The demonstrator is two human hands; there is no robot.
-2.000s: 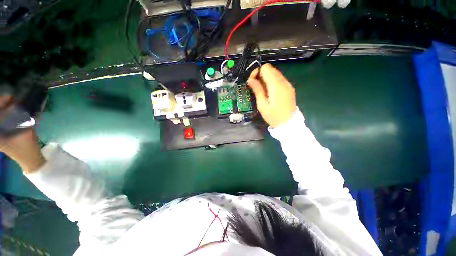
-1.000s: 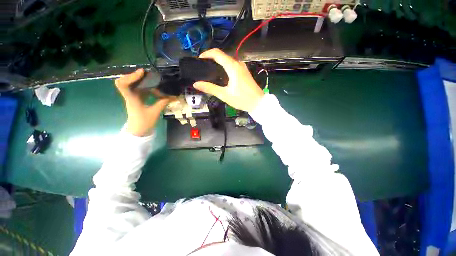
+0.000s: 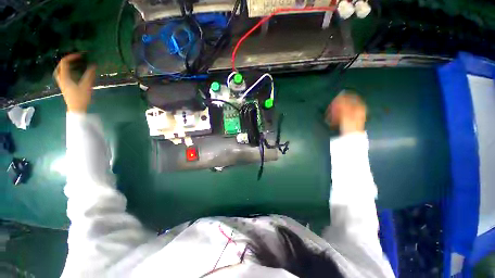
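Note:
A black adapter block (image 3: 173,95) sits at the back of the white AC test socket (image 3: 179,121). A bundled black cable (image 3: 251,122) lies over the green test board (image 3: 232,122), its loose ends hanging past the front and right. The red rocker switch (image 3: 191,154) is on the dark base (image 3: 233,155). My left hand (image 3: 76,84) is at the far left over the rear strip, thumb and fingers apart; a dark patch between them is unclear. My right hand (image 3: 347,112) is blurred over the mat right of the fixture; its fingertips and any held thing are unclear.
Green-tipped parts (image 3: 238,80) and a white lead (image 3: 270,81) stand behind the board. A red wire (image 3: 234,51) runs to the cream instrument (image 3: 271,6). A blue cable (image 3: 176,42) lies behind. A small black piece (image 3: 19,170) and white scrap (image 3: 21,117) lie left. A blue bin (image 3: 453,163) stands right.
My hands have parted from the black block above the fixture, left hand to the rear left, right hand to the right. The block now rests at the socket and the cable bundle over the board.

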